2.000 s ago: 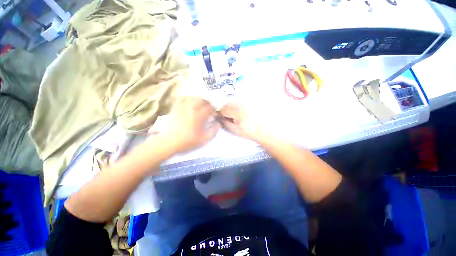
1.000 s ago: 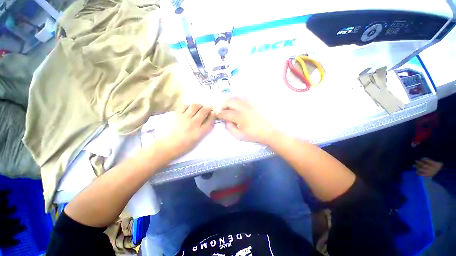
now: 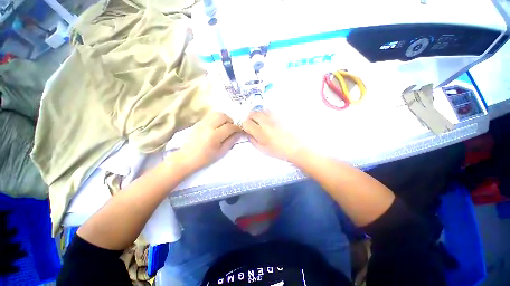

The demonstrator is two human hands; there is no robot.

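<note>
A khaki garment (image 3: 128,84) lies in folds on the table left of the needle and hangs over the front left edge. White lining cloth (image 3: 134,162) shows below it, beside my left forearm. My left hand (image 3: 209,139) and my right hand (image 3: 268,134) meet fingertip to fingertip in front of the presser foot (image 3: 254,92). Both pinch a small bit of cloth edge, mostly hidden by the fingers. The white sewing machine (image 3: 310,53) stands just behind my hands.
Red and yellow looped snips (image 3: 343,89) lie on the machine bed. Tan strips (image 3: 428,109) and a small parts tray (image 3: 463,102) are at the right end. Grey-green bundles (image 3: 19,134) and a blue crate (image 3: 28,240) are at far left.
My hands, moving and blurred two seconds ago, now hold nearly steady at the same place, fingertips together. The view has shifted slightly. Another person's hand at far right is no longer visible.
</note>
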